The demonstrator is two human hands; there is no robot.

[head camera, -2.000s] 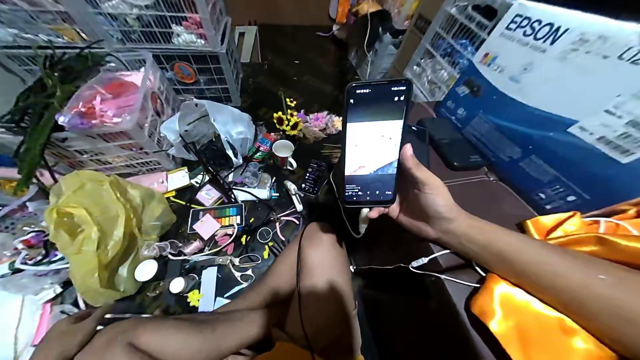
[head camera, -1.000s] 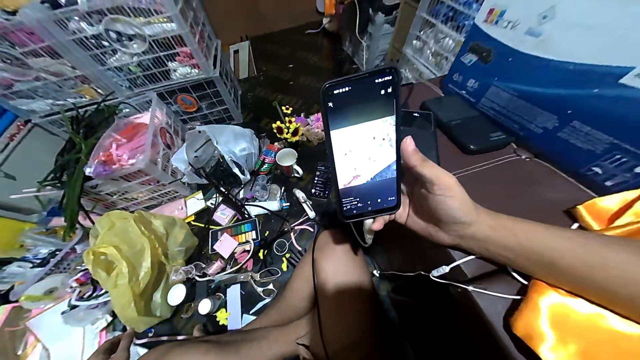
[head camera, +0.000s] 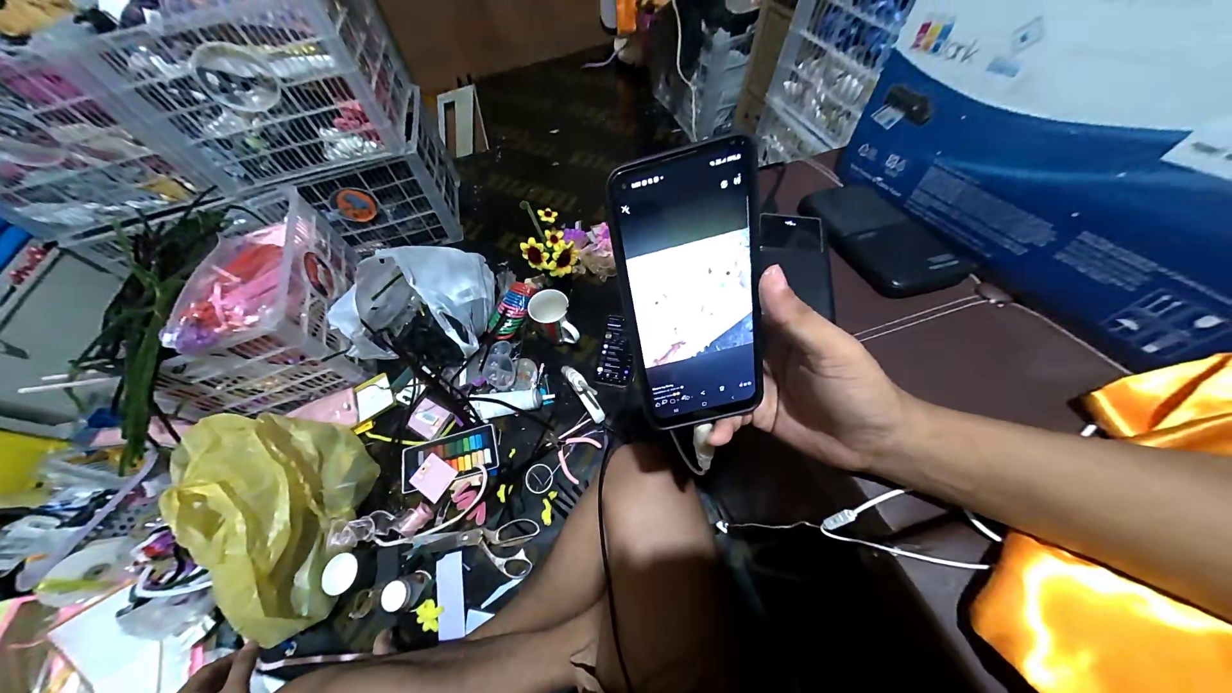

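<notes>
My right hand (head camera: 833,385) holds a black smartphone (head camera: 688,289) upright and slightly tilted, with the thumb along its right edge. The lit screen shows a picture with a pale area. A white cable plug (head camera: 705,445) sits at the phone's lower edge. Behind my hand, a dark phone-like device (head camera: 797,260) lies on the brown cushioned surface, beside a black rounded case (head camera: 890,241). What seems to be my left hand (head camera: 226,669) shows only partly at the bottom left edge, near a yellow plastic bag (head camera: 265,520); whether it holds anything is hidden.
Plastic crates (head camera: 260,96) stand at upper left. Scissors (head camera: 505,549), a colour palette (head camera: 452,452), a mug (head camera: 551,310) and artificial flowers (head camera: 549,245) lie or stand on the cluttered floor. A blue-and-white printer box (head camera: 1049,173) and orange satin cloth (head camera: 1107,606) are at right.
The view has shifted, bringing more of the crates in. My right hand has kept hold of the smartphone, which has tilted slightly.
</notes>
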